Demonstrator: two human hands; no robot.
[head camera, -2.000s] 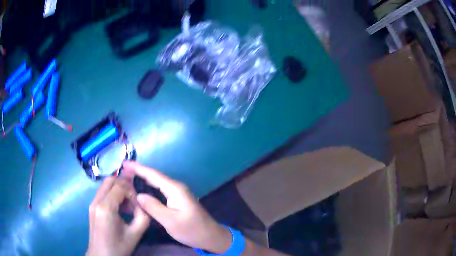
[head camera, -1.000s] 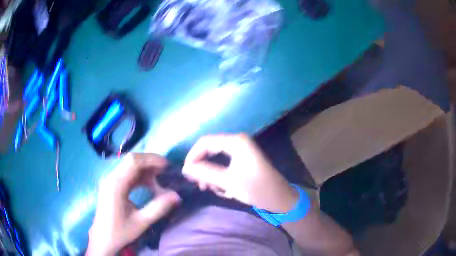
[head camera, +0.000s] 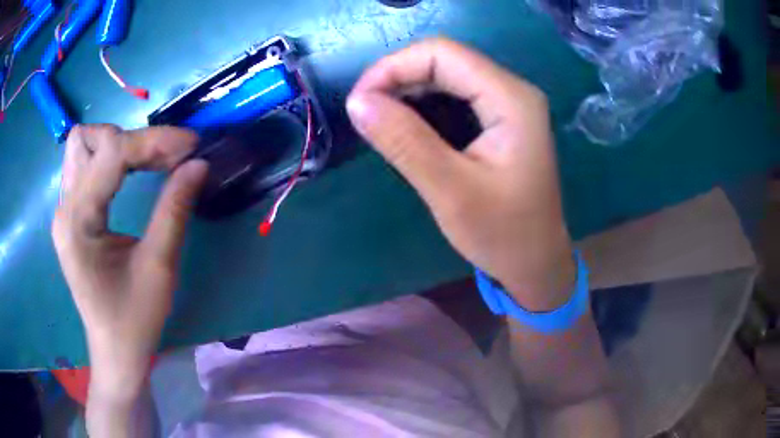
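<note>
A black housing (head camera: 322, 147) lies on the green table with a shiny blue battery (head camera: 248, 101) seated along its upper side. The battery's red and white lead crosses the housing and ends in a red plug (head camera: 266, 227) over the near edge. My left hand (head camera: 128, 197) pinches the left edge of a dark oval part (head camera: 244, 167), tilted over the housing's opening. My right hand (head camera: 479, 145) is raised right of the housing, thumb and forefinger together. Something dark shows inside its curled fingers; whether it is a held part or shadow I cannot tell.
Several loose blue batteries (head camera: 51, 104) with leads lie at the far left. A crumpled clear bag (head camera: 633, 64) lies at the far right, a dark piece (head camera: 729, 62) beside it. An open carton (head camera: 667, 231) stands at the near right, below the table edge.
The view has moved closer to the housing. My hands have moved apart, the left to the housing's left side with a dark oval part, the right to its right side.
</note>
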